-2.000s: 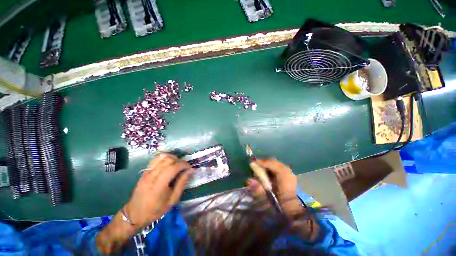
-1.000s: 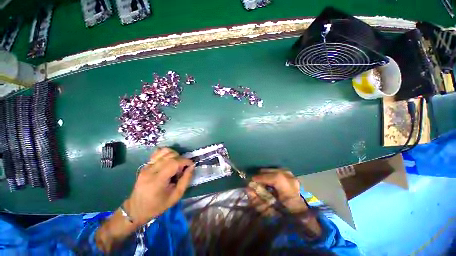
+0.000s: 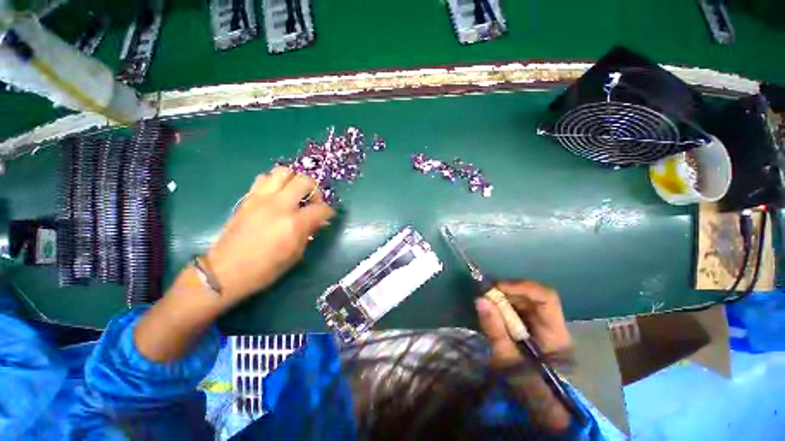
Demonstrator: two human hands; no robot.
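A silver-white and black phone board assembly (image 3: pixel 383 280) lies tilted on the green bench between my hands. My left hand (image 3: pixel 275 220) is over the lower left part of the pile of small pinkish-purple and silver components (image 3: pixel 340 155); its fingertips are bent together, and I cannot tell whether they hold a piece. A thin pale strand shows by the fingers. My right hand (image 3: pixel 527 323) holds the soldering iron (image 3: pixel 506 312) by its tan handle; the metal tip points up and left, off the board. A smaller component group (image 3: pixel 452 172) lies right of the pile.
Black ribbed strips (image 3: pixel 108 211) stand at the left, under a white tube (image 3: pixel 69 65). A fume fan (image 3: pixel 613 133), a white cup with yellow inside (image 3: pixel 691 172) and a stained wooden board (image 3: pixel 723 245) are at the right. More assemblies (image 3: pixel 288 24) lie on the belt beyond the ledge.
My left hand has left the assembly and moved up to the pile. The assembly now lies more steeply angled. The iron tip has moved off it. The view has shifted, and the belt assemblies have shifted too.
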